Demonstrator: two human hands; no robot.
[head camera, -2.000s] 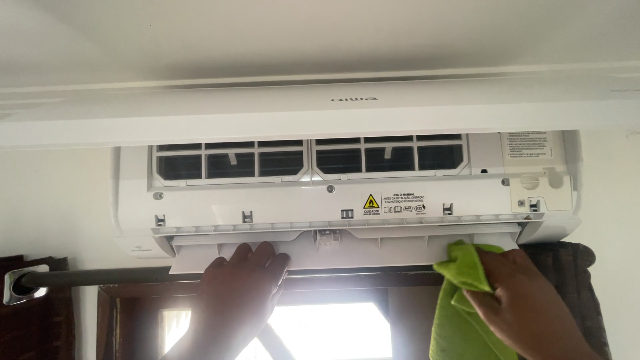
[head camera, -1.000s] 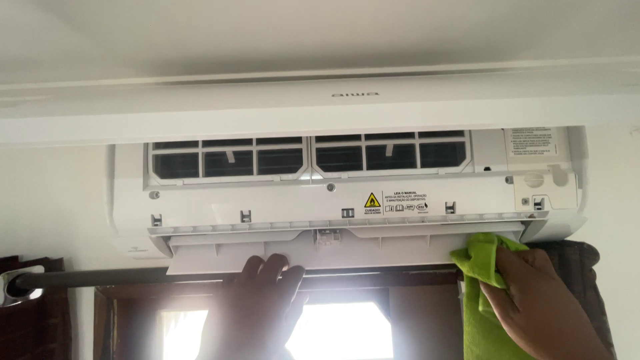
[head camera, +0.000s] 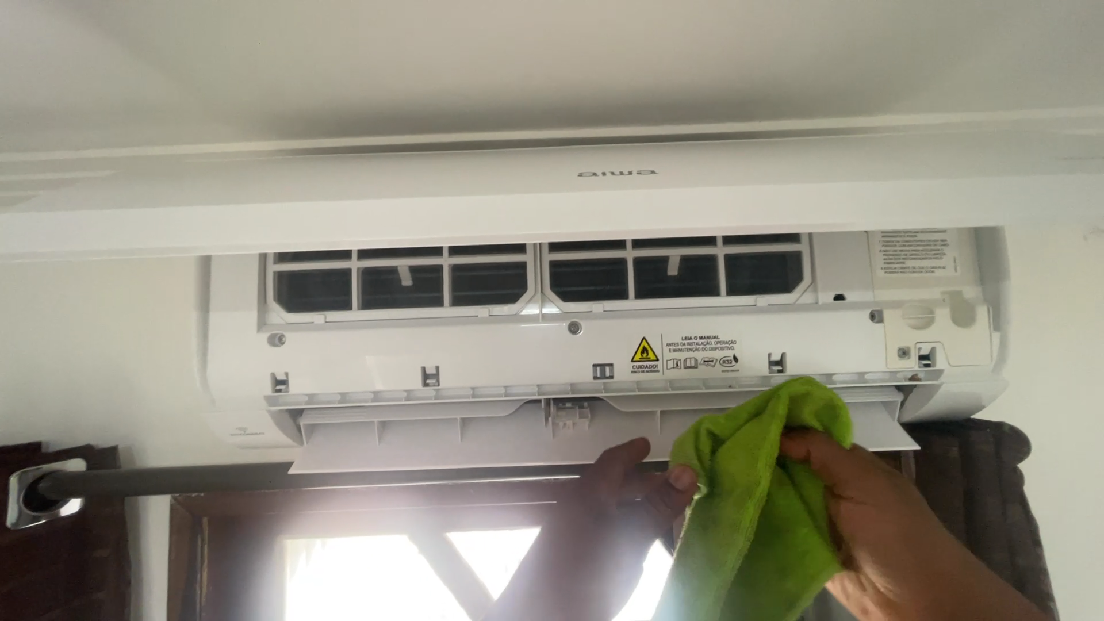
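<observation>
A bright green cloth (head camera: 750, 483) hangs from my right hand (head camera: 888, 517), whose fingers pinch its upper folds in front of the right part of the air conditioner. My left hand (head camera: 604, 509) is just left of it, the fingertips at the cloth's left edge; whether they grip it I cannot tell. Behind both hands is the white split air conditioner (head camera: 483, 349), its front panel (head camera: 388, 198) raised and two filter grilles (head camera: 405, 280) exposed. The long white louver flap (head camera: 483, 444) juts from the bottom, its right part partly hidden by the cloth.
A dark curtain rod (head camera: 190, 481) runs just below the unit, with a metal-ringed curtain (head camera: 60, 552) at left and a gathered dark curtain (head camera: 975, 492) at right. Behind my hands stands a bright window with a wooden frame (head camera: 233, 509). The ceiling (head camera: 517, 60) is close above.
My left hand has moved right, away from the flap's left half, to the cloth. My right hand has brought the cloth left from the flap's right end.
</observation>
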